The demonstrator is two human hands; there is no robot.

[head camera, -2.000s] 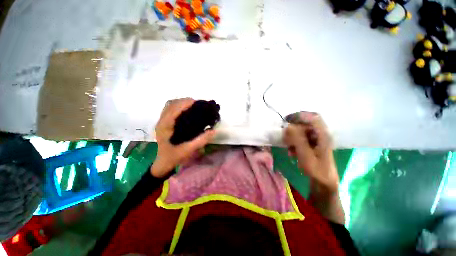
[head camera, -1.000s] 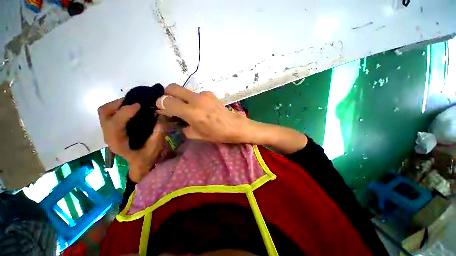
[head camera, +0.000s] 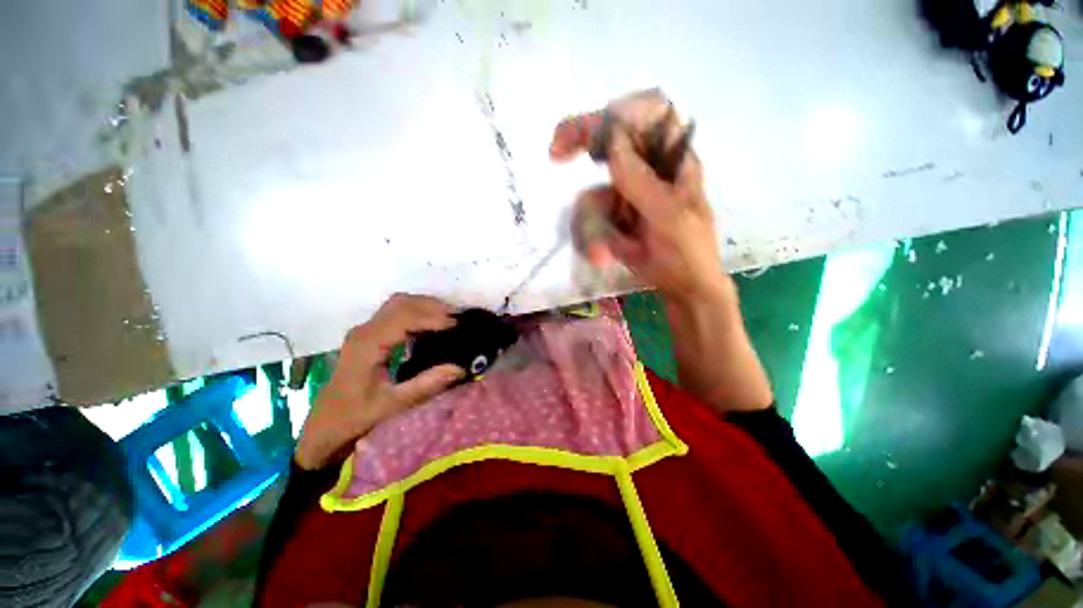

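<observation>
My left hand [head camera: 380,368] holds a black plush penguin [head camera: 489,337] against the pink dotted apron [head camera: 475,425] at the table's front edge. The toy's eye and a bit of yellow show by my thumb. A thin straight thread [head camera: 538,273] runs from the toy's top up right to my right hand [head camera: 641,178]. My right hand is raised over the table, blurred, with the thread at its lower fingers. No needle can be made out.
Striped hats [head camera: 291,14] lie at the table's upper left beside a small dark piece. Penguins [head camera: 1024,59] lie at the upper right. A brown patch [head camera: 95,291] and a hooked dark piece [head camera: 271,337] are at the left. A blue stool [head camera: 202,457] stands below.
My right hand has moved from the toy up and to the right, drawing the thread out straight. My left hand still holds the penguin, now with its eye showing. The view has shifted.
</observation>
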